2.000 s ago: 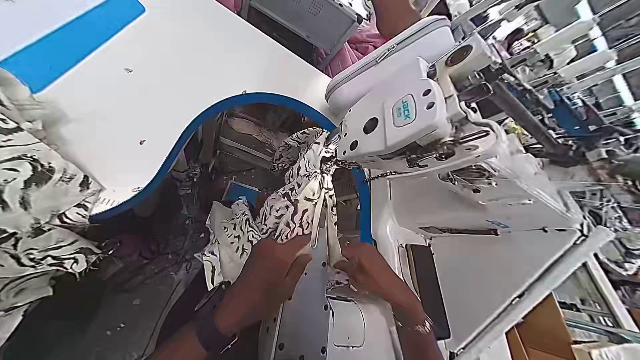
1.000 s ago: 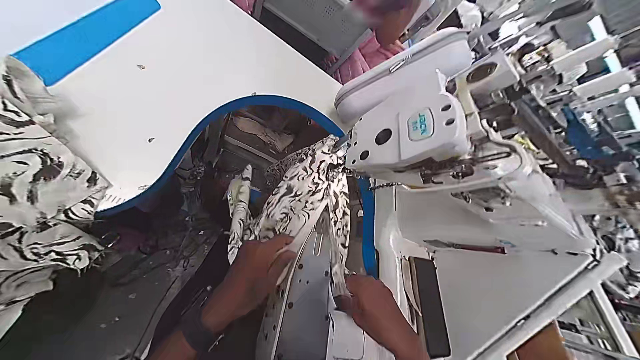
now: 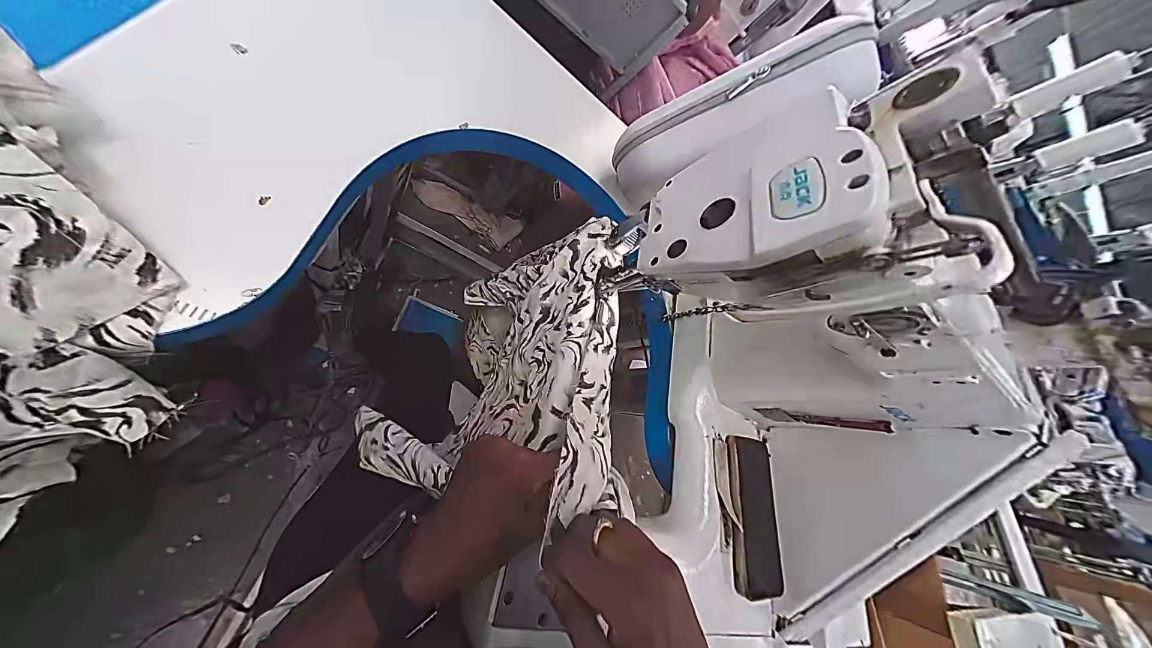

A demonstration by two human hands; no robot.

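Note:
A white fabric piece with a black wavy print (image 3: 549,351) stretches from the needle area of a white Jack sewing machine (image 3: 765,207) down to both hands. My left hand (image 3: 504,490), with a dark band on its wrist, grips the fabric at its lower left. Closer to the lower edge of the view, my right hand (image 3: 621,576), with a ring on it, pinches the fabric's lower end. The fingertips of my left hand are hidden. Beneath the hands lies the machine's narrow arm with a metal plate (image 3: 526,594).
Matching printed fabric (image 3: 72,333) hangs over the left part of a white table (image 3: 225,135), whose blue edge curves around an opening. A red-handled tool (image 3: 837,421) lies on the machine's base. A cardboard box (image 3: 913,603) is at lower right; a person's arm shows at the top.
Both hands have moved down relative to the machine's arm, and the fabric now covers more of that arm's metal plate. The view has come nearer.

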